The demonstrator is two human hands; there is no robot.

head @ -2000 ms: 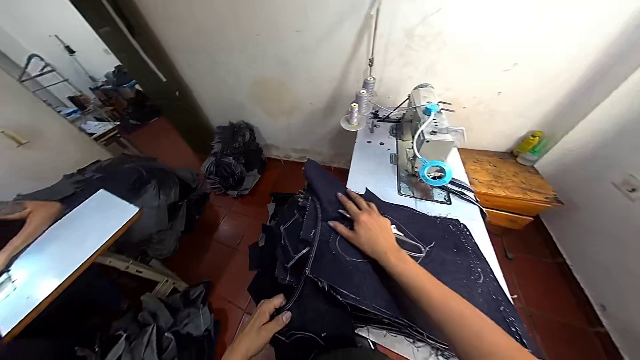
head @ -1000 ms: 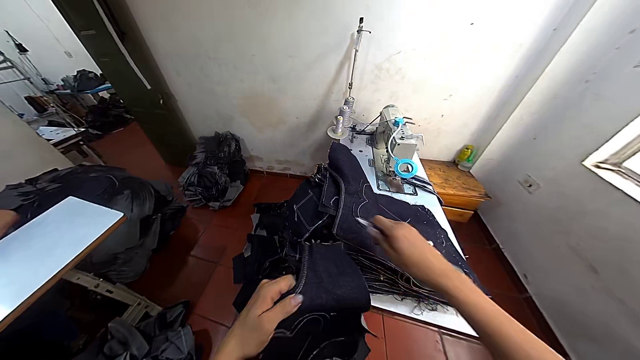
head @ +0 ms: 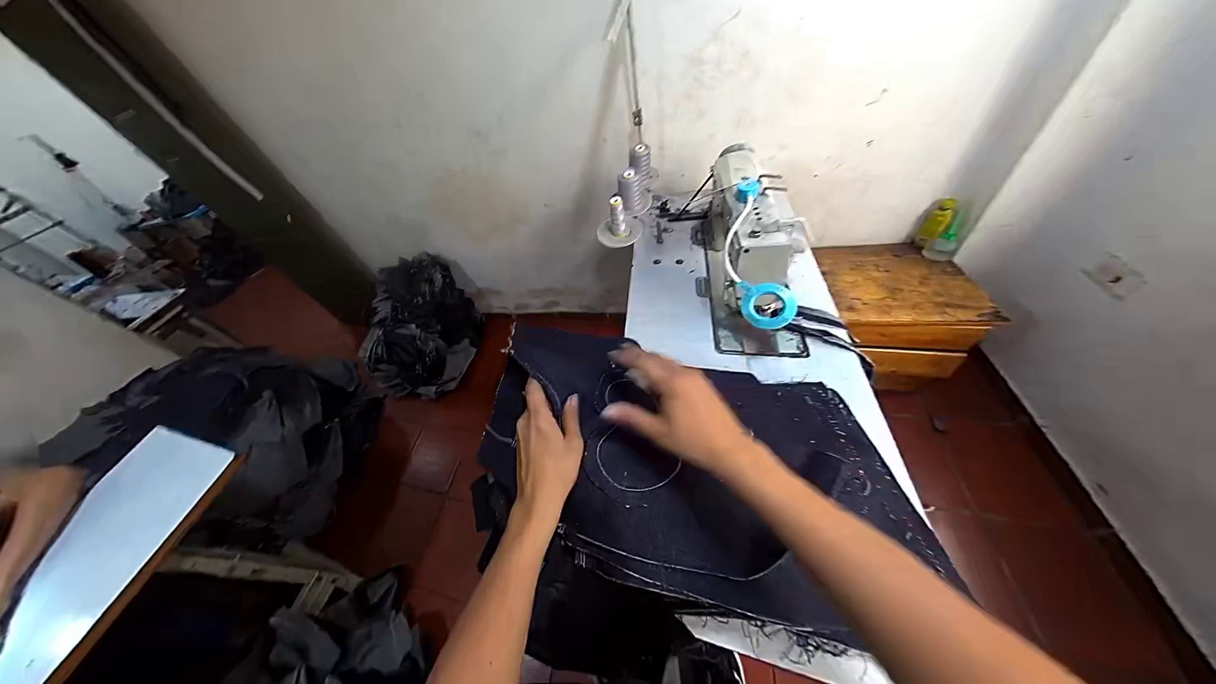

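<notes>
Dark denim garment pieces (head: 684, 513) lie in layers over the white sewing table (head: 665, 294), with pale thread along their edges and loose on top. My left hand (head: 551, 442) rests at the left part of the top piece, fingers at a folded edge; whether it grips the cloth is unclear. Blurred, my right hand (head: 674, 408) hovers over or touches the same piece near a loop of thread, fingers spread. Beyond both hands stands an industrial sewing machine (head: 755, 228) with a blue ring lamp (head: 768, 306) at its needle area.
Thread cones (head: 629, 190) stand at the table's back left. A wooden drawer cabinet (head: 902, 294) with bottles (head: 939, 228) is at the right. Dark cloth heaps (head: 421, 323) lie on the tiled floor. At the far left, another person's hand (head: 38, 513) is beside a white tabletop (head: 123, 541).
My left hand has moved up onto the cloth over the table. The piece that hung near it one second ago now lies flatter across the pile. The view has shifted.
</notes>
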